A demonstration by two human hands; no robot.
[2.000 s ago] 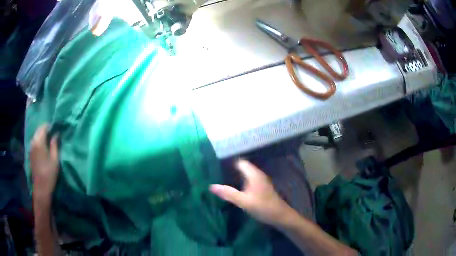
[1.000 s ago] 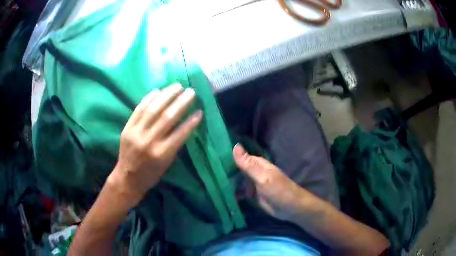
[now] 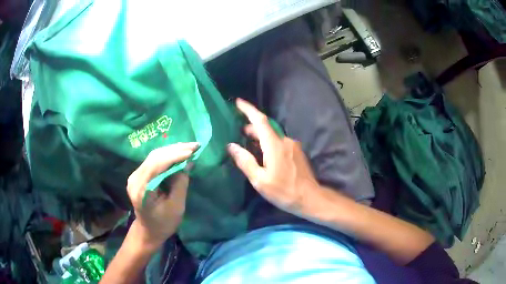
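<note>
A green garment piece (image 3: 94, 100) hangs from the table over my lap, with small yellow lettering (image 3: 150, 132) and a red dot on it. A folded hem edge (image 3: 194, 100) runs down its right side. My left hand (image 3: 161, 191) is shut on the hem edge below the lettering, with the cloth between thumb and fingers. My right hand (image 3: 272, 161) is just right of the hem, thumb and fingers apart, holding nothing that I can see.
The white table edge (image 3: 249, 25) crosses the top. Clear plastic (image 3: 22, 52) lies at its left end. A green work bundle (image 3: 424, 161) sits low at the right. A metal part (image 3: 355, 47) shows under the table. A shiny green bottle-like thing (image 3: 91, 263) is at the lower left.
The view has tilted down, so the scissors and machine are out of the picture. My left hand has moved from lying on the cloth to gripping its hem. The lettering has come into clear view.
</note>
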